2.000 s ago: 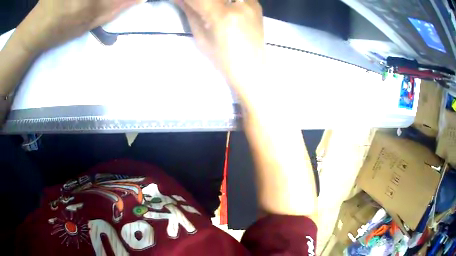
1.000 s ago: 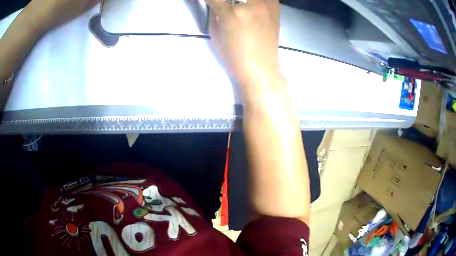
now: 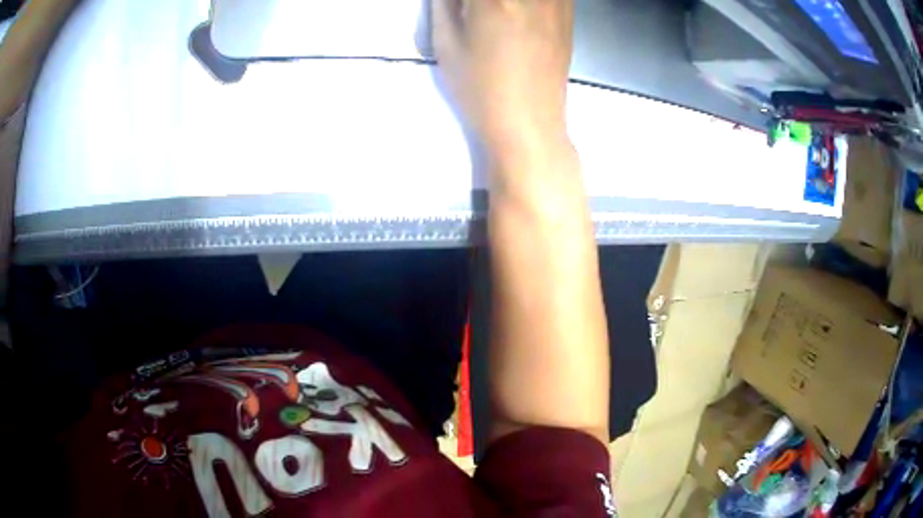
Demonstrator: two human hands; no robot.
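Note:
My right hand [image 3: 503, 51] is at the top middle, over the sewing machine bed [image 3: 319, 28]; its fingers are cut off by the upper edge, so what it touches is hidden. My left hand is out of the picture; only the left forearm shows at the far left edge. Below the table, black fabric [image 3: 374, 304] hangs over the lap, and a black piece [image 3: 633, 334] hangs right of the right forearm. No fabric can be made out on the white table top.
The white table [image 3: 304, 142] has a ruler strip [image 3: 273, 231] along its front edge. The machine head's lit display [image 3: 838, 28] is at the upper right. Red and dark tools [image 3: 835, 109], a green clip [image 3: 791, 132] and a blue tray [image 3: 822, 170] are below it. Cardboard boxes [image 3: 815, 349] stand lower right.
My left hand has gone out of the picture at the top left. My right hand has moved slightly right and up. The view has shifted a little, so the table edge sits higher.

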